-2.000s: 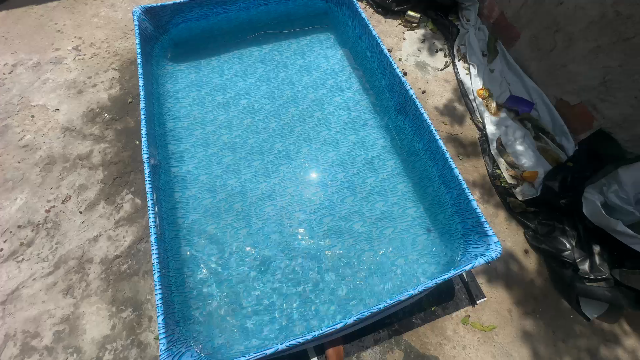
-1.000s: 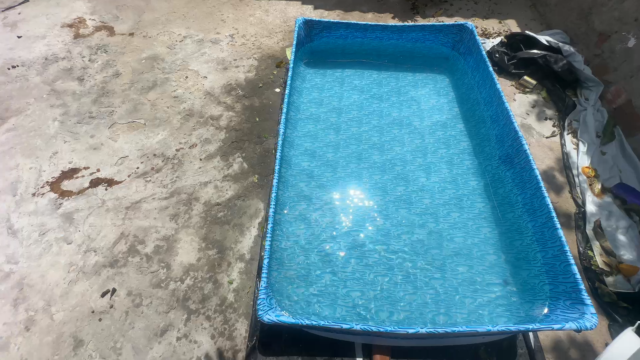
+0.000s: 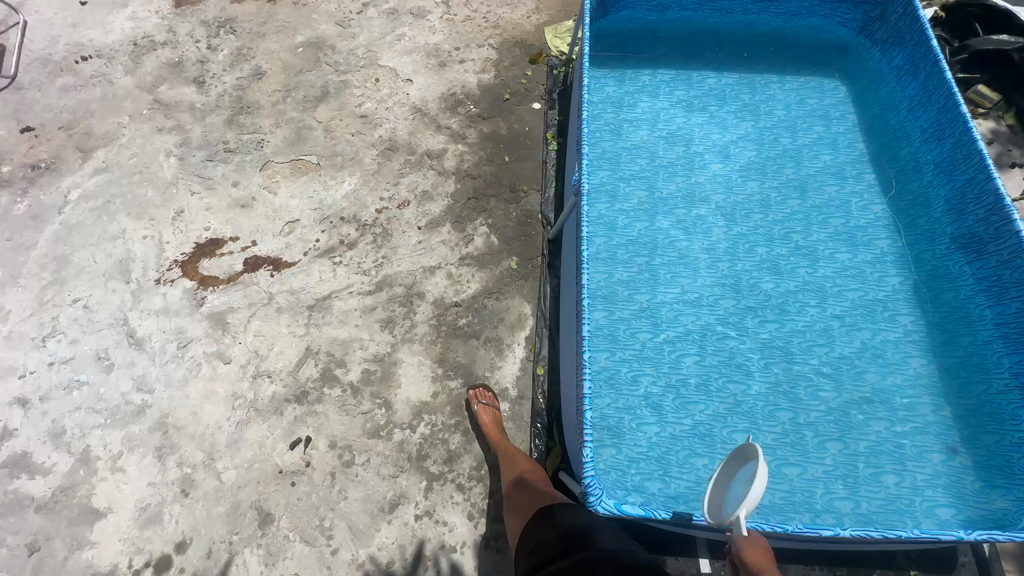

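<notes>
At the bottom edge of the view, my right hand (image 3: 752,554) is closed on the handle of a white plastic strainer (image 3: 734,485). The strainer's round rim and mesh are tilted over the near rim of a blue patterned frame pool (image 3: 744,264), which holds clear water. A thin curved line shows in the water at the right. My left hand is out of the frame.
Stained concrete ground (image 3: 360,336) stretches along the pool's left side. My foot in a flip-flop (image 3: 486,404) stands there, beside black plastic sheeting (image 3: 546,320) under the pool's edge. Black plastic (image 3: 980,40) lies beyond the far right side. A metal frame (image 3: 12,48) shows at upper left.
The view has swung left a lot. My right hand with the white strainer, and my leg and foot, have come into sight.
</notes>
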